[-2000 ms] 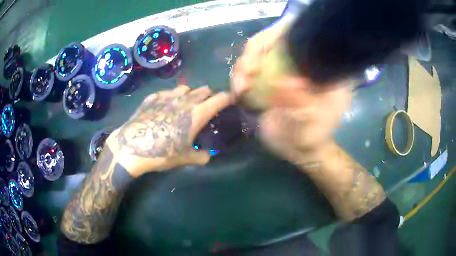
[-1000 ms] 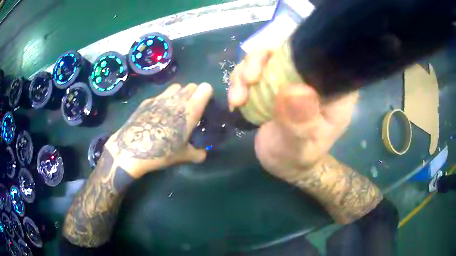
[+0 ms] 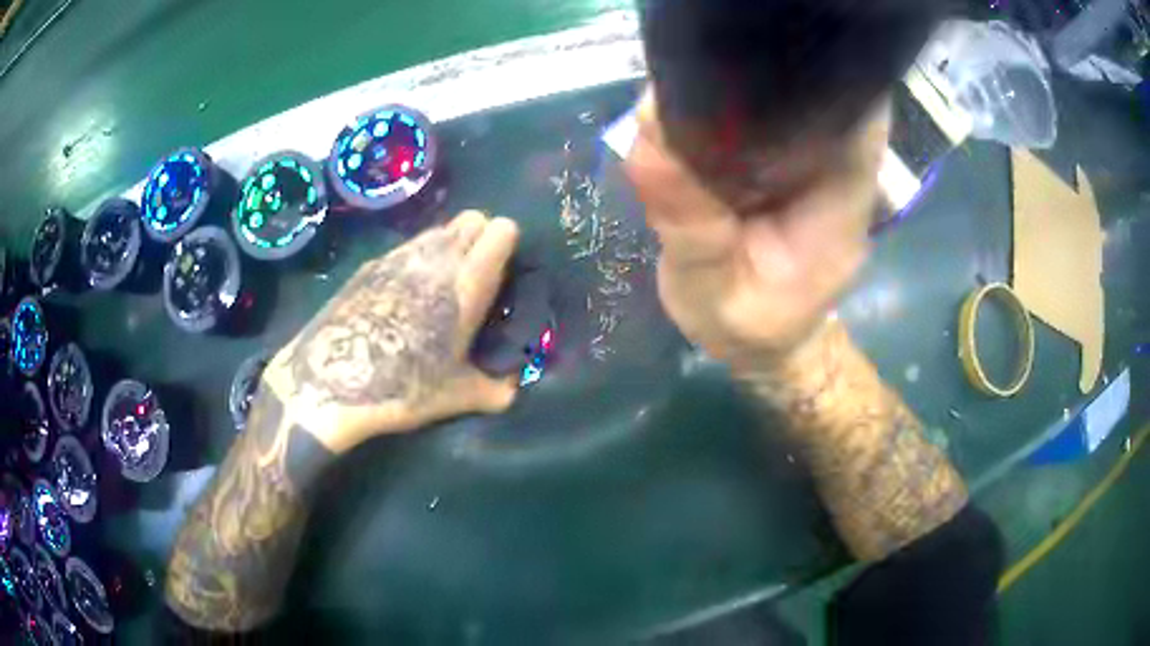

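Observation:
My left hand (image 3: 385, 334) lies palm down around a dark lamp housing (image 3: 523, 316), gripping its left side between thumb and fingers. A small red and blue glow shows at the housing's lower edge. My right hand (image 3: 757, 252) is blurred and wrapped around the lower end of the large dark electric screwdriver (image 3: 788, 95), which hides part of the fingers. The driver is to the right of the housing, apart from it; its tip is hidden. Loose silver screws (image 3: 605, 271) are scattered between the housing and my right hand.
Lit round lamps (image 3: 280, 205) stand at the upper left, with more clustered (image 3: 135, 430) along the left edge. At right are a tape roll (image 3: 996, 340), cardboard (image 3: 1057, 265) and a clear plastic tub (image 3: 1009, 88). The screw feeder (image 3: 927, 120) is partly hidden behind the driver.
My right hand and the driver have moved right and turned more upright, uncovering the screws and the clear tub. My left hand has stayed nearly in place on the housing.

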